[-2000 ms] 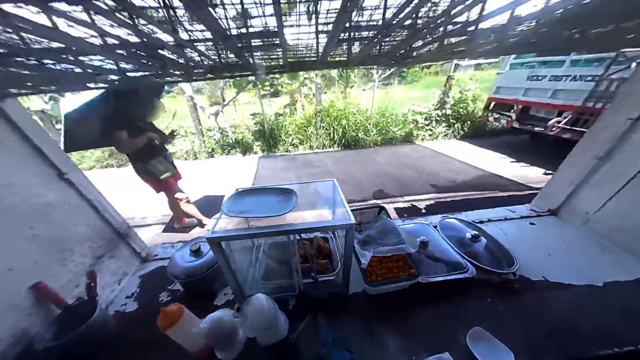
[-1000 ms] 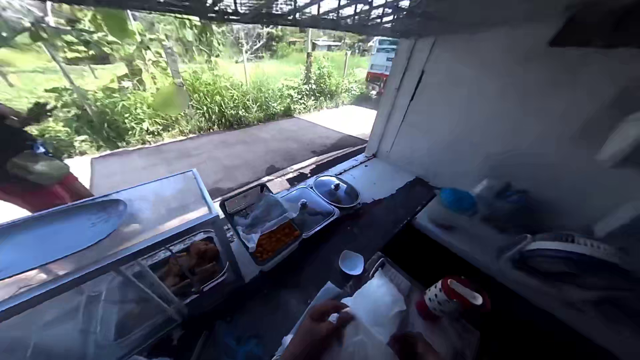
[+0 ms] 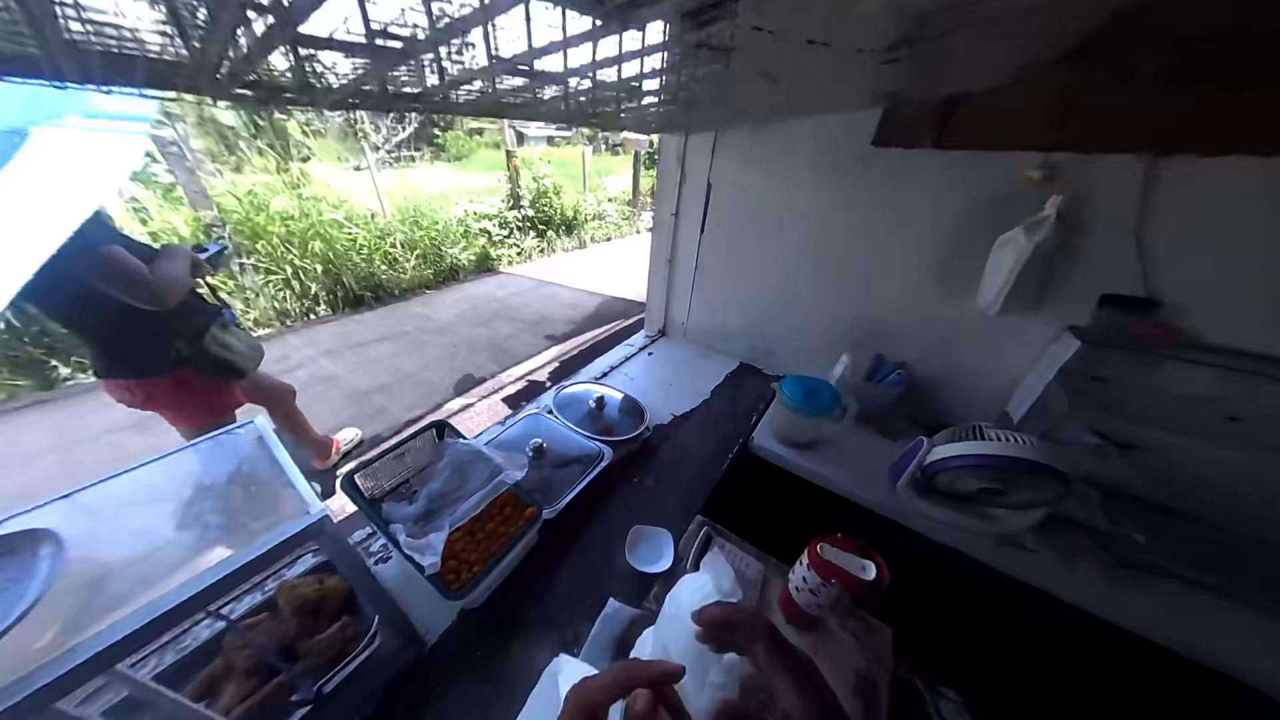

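Observation:
At the bottom centre, my left hand (image 3: 625,690) is over white plastic or paper (image 3: 558,685), fingers bent; whether it grips anything is unclear. My right hand (image 3: 765,640) is just right of it, against a white bag (image 3: 695,610), and its hold is also unclear. A small white dish (image 3: 649,549) sits above the bag. Right of my right hand stands a red and white container (image 3: 832,575) with a handle. To the left, a basket (image 3: 360,490) holds orange food balls (image 3: 487,540) partly under clear plastic (image 3: 455,490). Fried food (image 3: 285,640) lies in a tray in the glass case.
Lidded metal trays (image 3: 550,460) and a round glass lid (image 3: 600,410) line the counter. A glass display case (image 3: 170,540) is at left. A blue-lidded tub (image 3: 805,410) and a fan (image 3: 985,475) rest on the right shelf. A person (image 3: 170,330) stands outside, under an umbrella.
The view has swung right since two seconds ago, then tilted up. My hands, not seen two seconds ago, are at the white bag one second ago and now. The person outside has come nearer the display case.

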